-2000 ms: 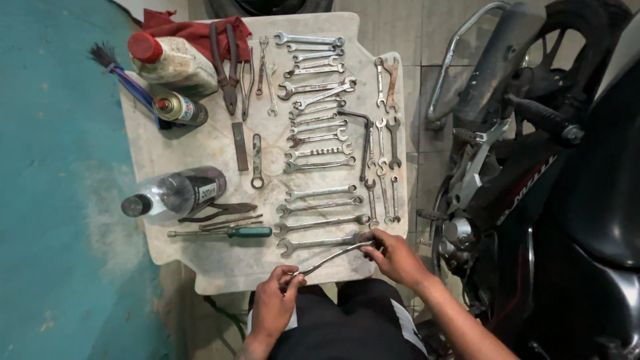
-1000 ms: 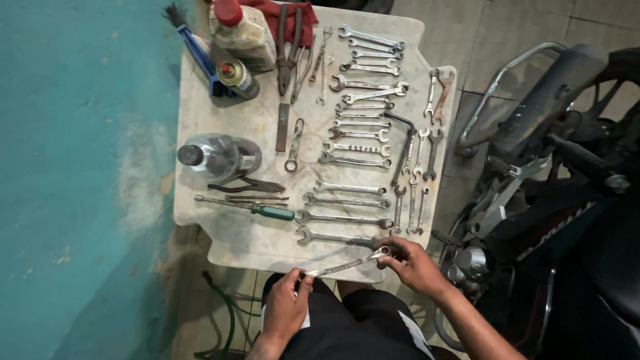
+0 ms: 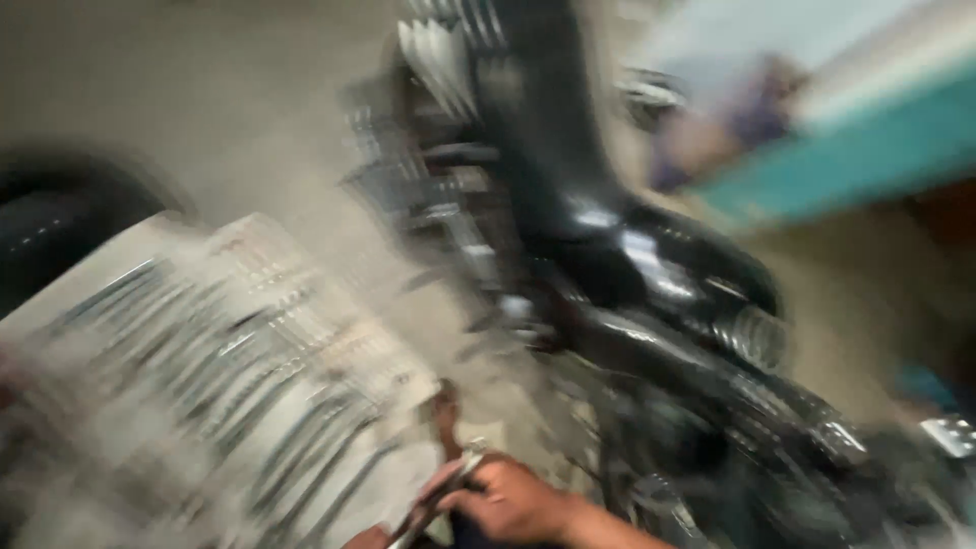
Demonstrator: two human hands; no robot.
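The frame is heavily blurred. At the bottom centre my right hand (image 3: 511, 499) is closed on a metal wrench (image 3: 442, 492), whose bright end points up between thumb and fingers. Only a small part of my left hand (image 3: 367, 537) shows at the lower edge, by the wrench's lower end; its fingers are mostly cut off. Left of my hands, rows of wrenches (image 3: 267, 412) lie on a pale tabletop (image 3: 415, 465), smeared by motion.
A dark motorcycle (image 3: 648, 267) stands right of the table. At the upper right is a blurred person (image 3: 724, 137) near a teal and white wall (image 3: 854, 145). A black rounded object (image 3: 69, 206) sits at the far left, beyond the table's edge.
The view has swung far toward the motorcycle. My right hand still grips the wrench, which now slants more steeply in view than a second ago.
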